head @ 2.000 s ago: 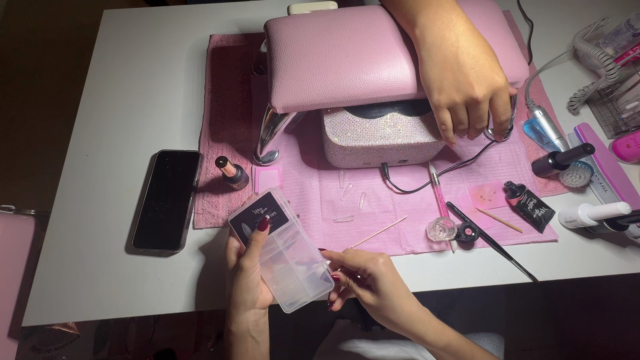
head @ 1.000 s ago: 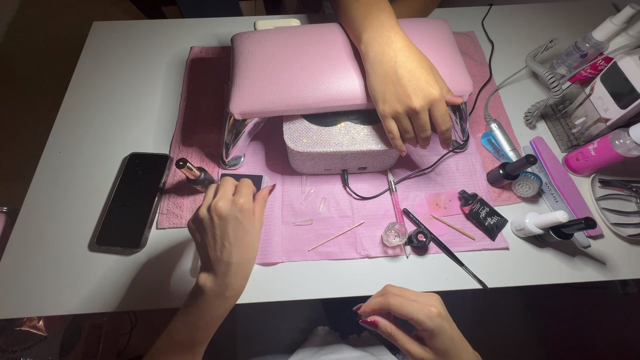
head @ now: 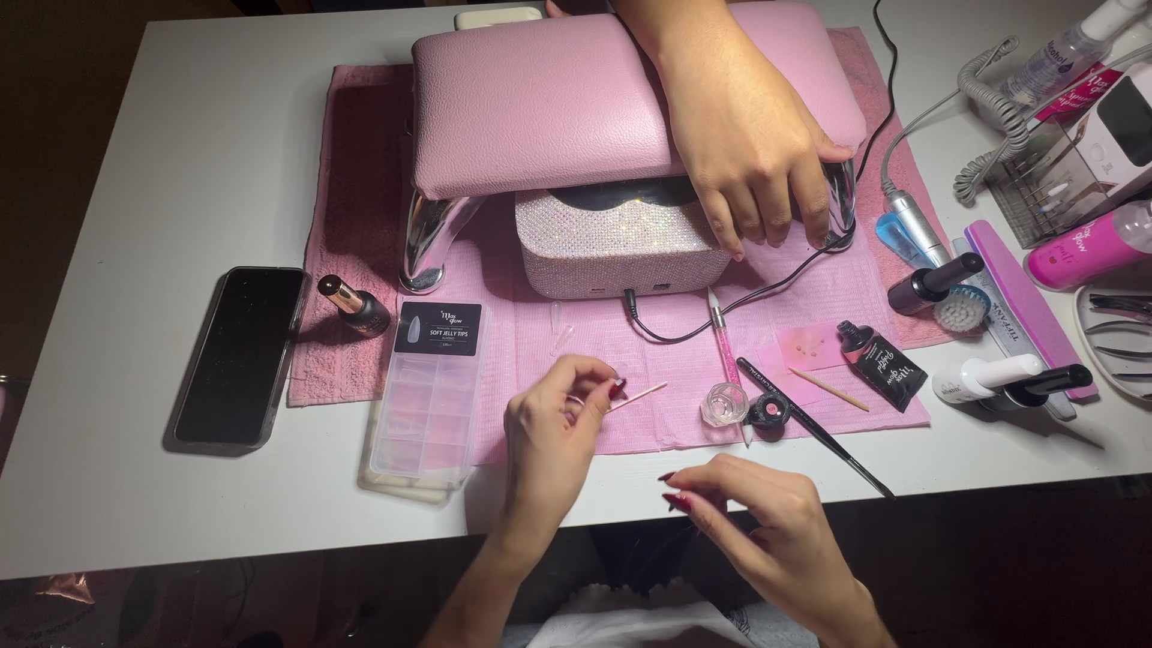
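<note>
My left hand [head: 553, 432] is over the pink paper towel, its thumb and index finger pinched together; whether a small nail tip is between them I cannot tell. A thin wooden stick [head: 641, 396] lies by those fingertips. At the table's front edge is my right hand [head: 765, 513], thumb and fingers close together, with nothing clearly visible in it. The clear plastic box of nail tips [head: 427, 405] lies left of my left hand. Loose clear nail tips [head: 556, 317] rest on the towel just beyond it. Another person's hand [head: 756, 153] hangs over the pink padded armrest [head: 540, 99].
Behind the towel stands a rhinestone-covered nail lamp [head: 621, 247] with a black cable. A phone [head: 241, 355] and a polish bottle [head: 354, 306] are at left. At right are a glass dappen dish [head: 724, 404], a black brush [head: 814, 427], a black tube [head: 882, 367] and a nail drill [head: 916, 225].
The nail tip box, held in my hands two seconds ago, now lies on the table. My left hand has moved right from beside the polish bottle to near the wooden stick.
</note>
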